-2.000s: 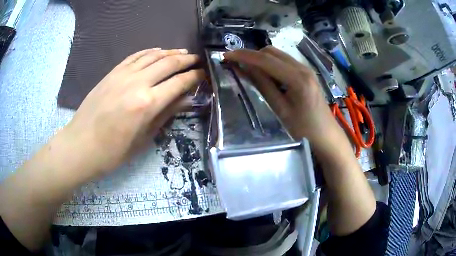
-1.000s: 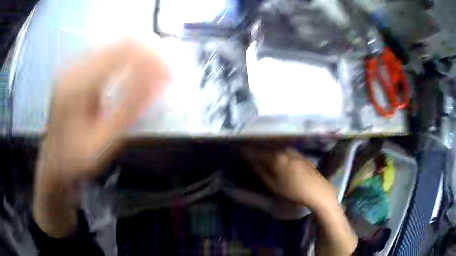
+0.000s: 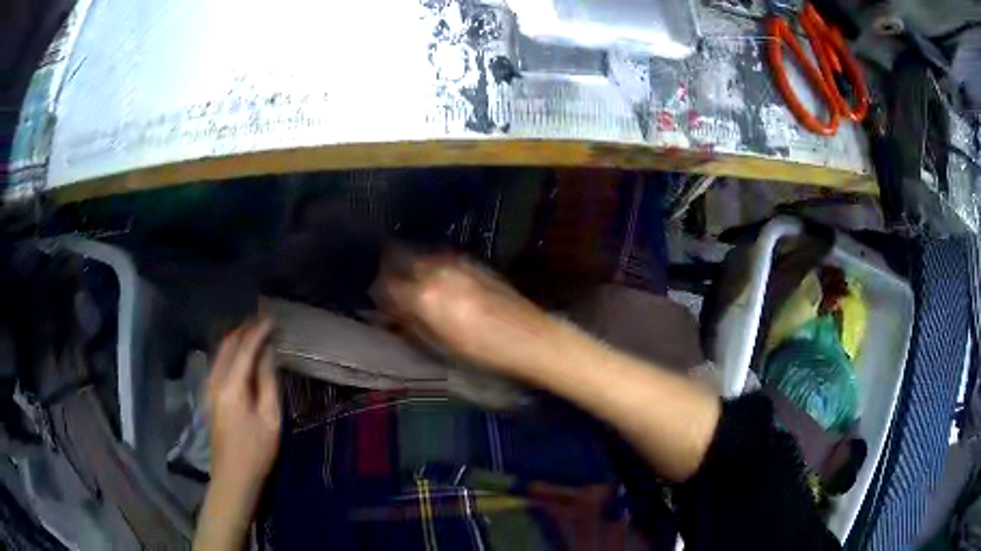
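Brown-grey fabric lies folded across my lap, below the table's front edge. My left hand is at the fabric's left end, with its fingers against it. My right hand is blurred and reaches across to the left over the fabric; its fingertips are at a dark, blurred part, and I cannot tell what they hold. The metal folder is cut off by the top edge, on the table.
The worn pale table has a yellowish front edge. Orange-handled scissors lie at its right. A white bin with green and yellow bits stands at the right, with blue ribbed material beside it. Another pale bin rim shows at the left.
The view has tipped down from the machine to the lap. Both hands have left the folder and table; they are now at the lap fabric, the right one moved leftward.
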